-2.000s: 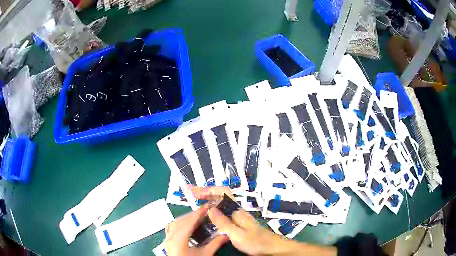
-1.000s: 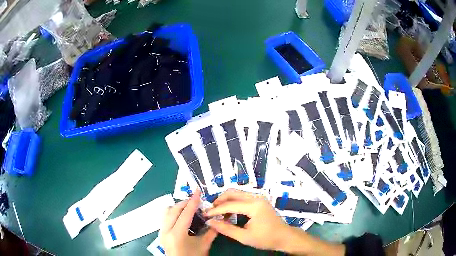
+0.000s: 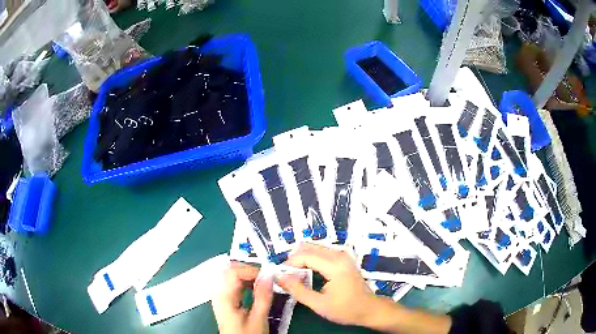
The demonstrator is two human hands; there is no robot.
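My left hand (image 3: pixel 240 299) and my right hand (image 3: pixel 336 284) are at the bottom centre. Together they hold a white card with a black strap (image 3: pixel 280 312) on it, upper end between the fingertips. The card's lower end points down towards the frame's bottom edge. What the fingertips pinch is too small to tell. Behind and right lies a big overlapping pile of carded straps (image 3: pixel 344 196). Blank white cards (image 3: pixel 147 251) with blue marks lie to the left of my hands.
A large blue tub (image 3: pixel 176 160) heaped with black straps stands back left. A small blue bin (image 3: pixel 384 70) stands near a grey metal post (image 3: pixel 451 59). Other blue bins are at the left edge (image 3: pixel 31 203) and right (image 3: pixel 525 117). Clear bags (image 3: pixel 39 124) lie at the left.
The carded strap in my hands now shows pointing down below my fingers. My left hand's fingers have shifted, and my right hand has moved slightly, with its fingers curled over the card's upper end.
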